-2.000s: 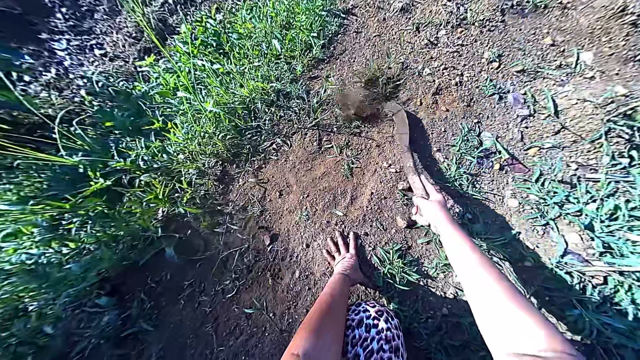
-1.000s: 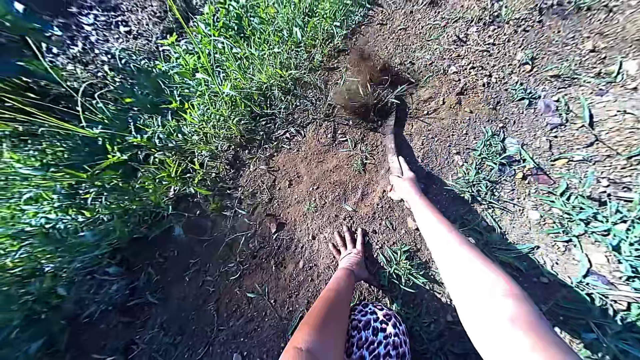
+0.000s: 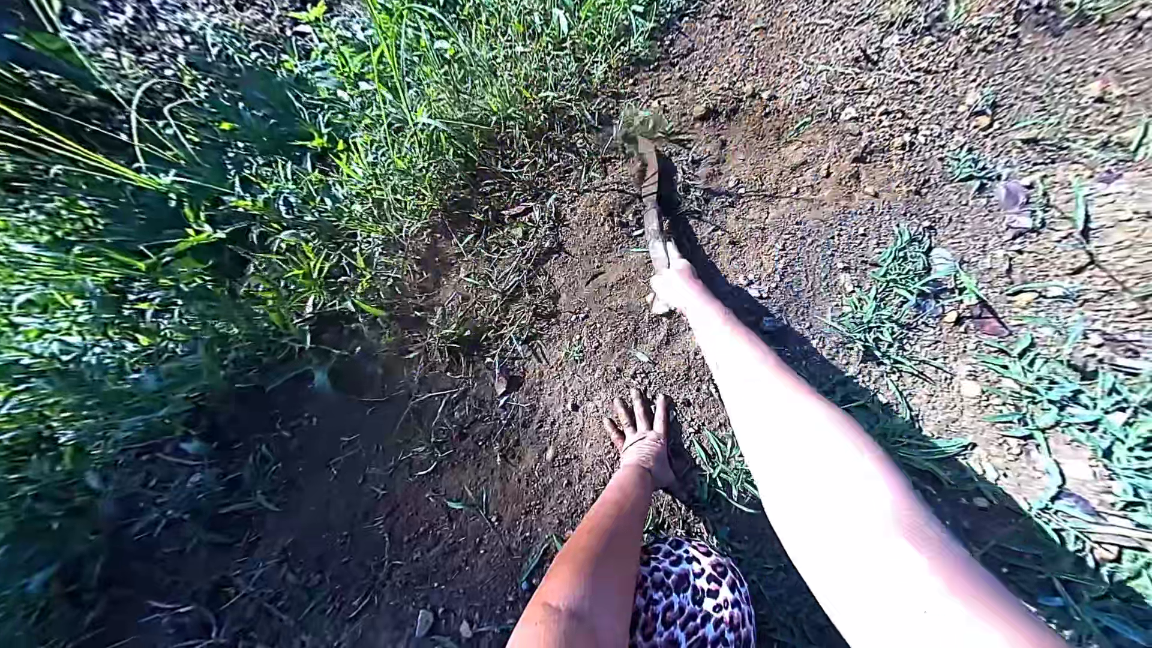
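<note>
My right hand (image 3: 677, 281) is closed around the handle of a curved-bladed hand tool (image 3: 652, 193), perhaps a sickle or machete, stretched forward over the soil. Its far end meets a small blurred tuft of weeds (image 3: 643, 130) at the edge of the grass. Lower down, my left hand (image 3: 643, 436) rests on the bare brown soil (image 3: 594, 333) with its fingers spread, holding nothing. Just right of it lies a small clump of green blades (image 3: 724, 468). My knee in leopard-print cloth (image 3: 695, 598) shows below the hands.
Dense green grass (image 3: 387, 162) covers the upper left. Shaded soil (image 3: 315, 504) lies at the lower left. Loose leafy cuttings (image 3: 900, 297) and small stones are scattered over the gravelly ground on the right, with a dark reddish piece (image 3: 988, 324) among them.
One second ago soil and plant bits were flying up around the tool's far end; that spray is now much smaller. My left hand has stayed planted on the soil, and my right hand still grips the tool.
</note>
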